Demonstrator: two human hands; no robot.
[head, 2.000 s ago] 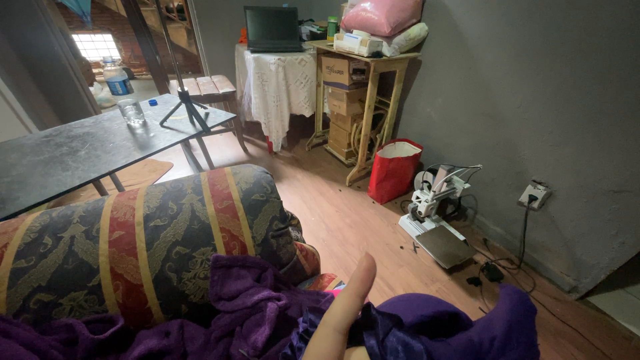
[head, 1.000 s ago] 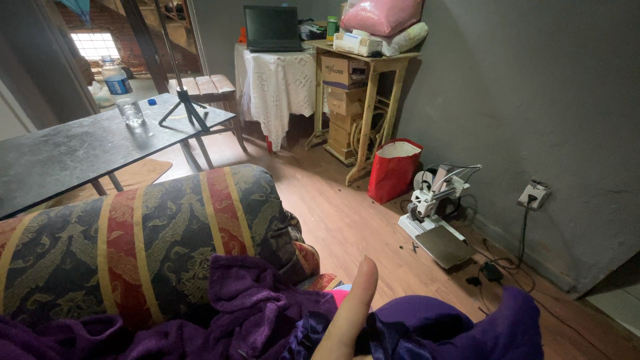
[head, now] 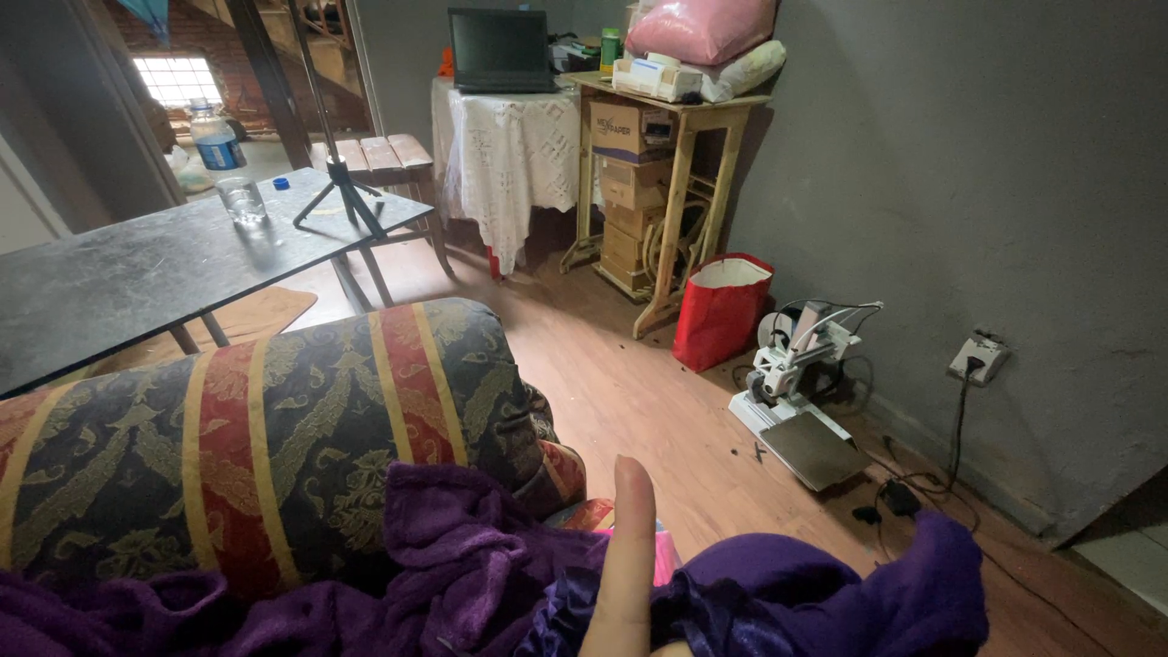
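Note:
One raised finger of what looks like my right hand [head: 628, 557] points up at the bottom centre. The rest of that hand is cut off by the lower edge, so whether it holds anything is hidden. Around it lies purple plush fabric [head: 456, 557], with shiny dark purple ruffled cloth [head: 570, 611] close beside the finger. Something bright pink [head: 666, 557] shows just behind it. To the left is a striped, patterned sofa armrest [head: 310, 429]. My left hand is not in view.
A dark table [head: 137, 265] bears a small tripod [head: 342, 201] and a clear cup [head: 242, 201]. A laptop [head: 499, 50] stands on a cloth-covered table. Near the wall, a red bag [head: 721, 315] and a white 3D printer [head: 789, 392] stand on the floor, with cables [head: 949, 484] beside them.
The raised finger has shifted slightly and now stands more upright than two seconds ago. The room and the fabric look the same.

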